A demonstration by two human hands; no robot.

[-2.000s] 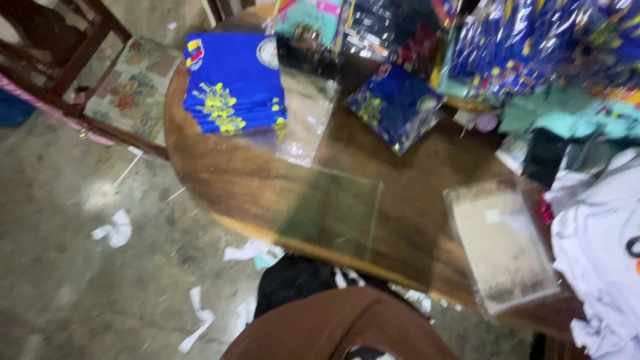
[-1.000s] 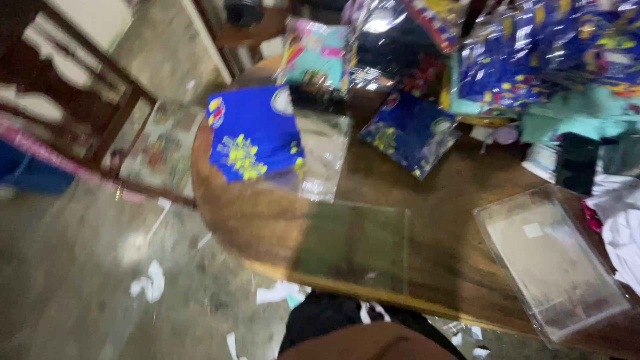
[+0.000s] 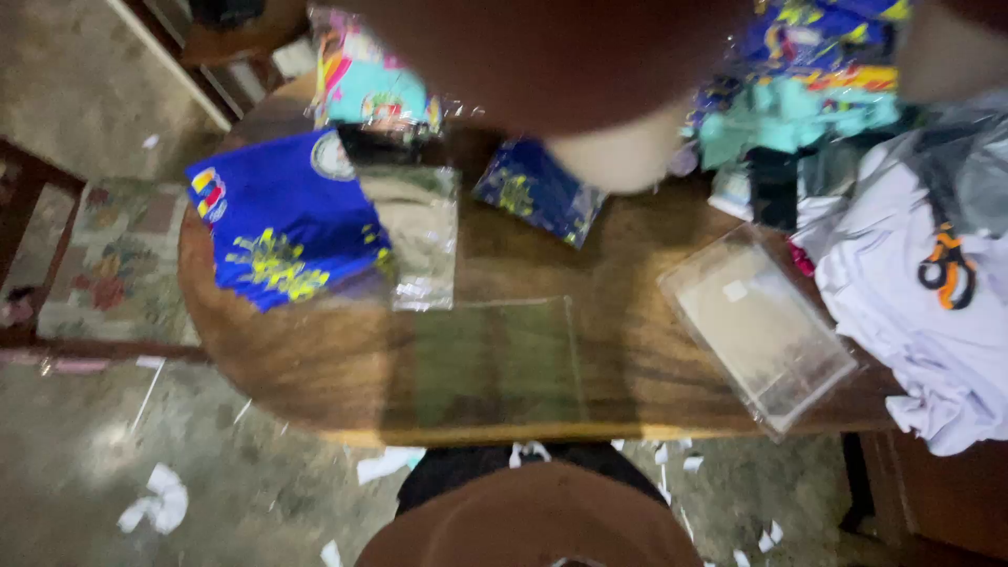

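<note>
Neither of my hands can be made out. A blurred brown sleeve (image 3: 583, 63) fills the top middle, close to the camera, with a pale blurred patch, perhaps part of an arm, below it. Another pale blur lies at the upper right. Beneath them, a folded blue printed cloth (image 3: 291, 220) rests at the table's left end, beside a clear plastic bag (image 3: 425, 236). A bagged blue cloth (image 3: 539, 189) lies near the middle. A thin transparent sheet or bag (image 3: 496, 362) lies flat at the near edge. To its right is a clear plastic packet (image 3: 760, 327), set at a slant.
Orange-and-black scissors (image 3: 949, 268) lie on white cloth (image 3: 906, 323) at the right. Bagged garments (image 3: 378, 87) and teal cloth (image 3: 787, 118) line the far side. A chair with a floral seat (image 3: 118, 260) stands left; paper scraps (image 3: 157, 500) litter the floor.
The brown sleeve and pale blurs have come into view across the top. The view has shifted, showing more of the white cloth and the scissors. The blue cloth remains at the table's left end.
</note>
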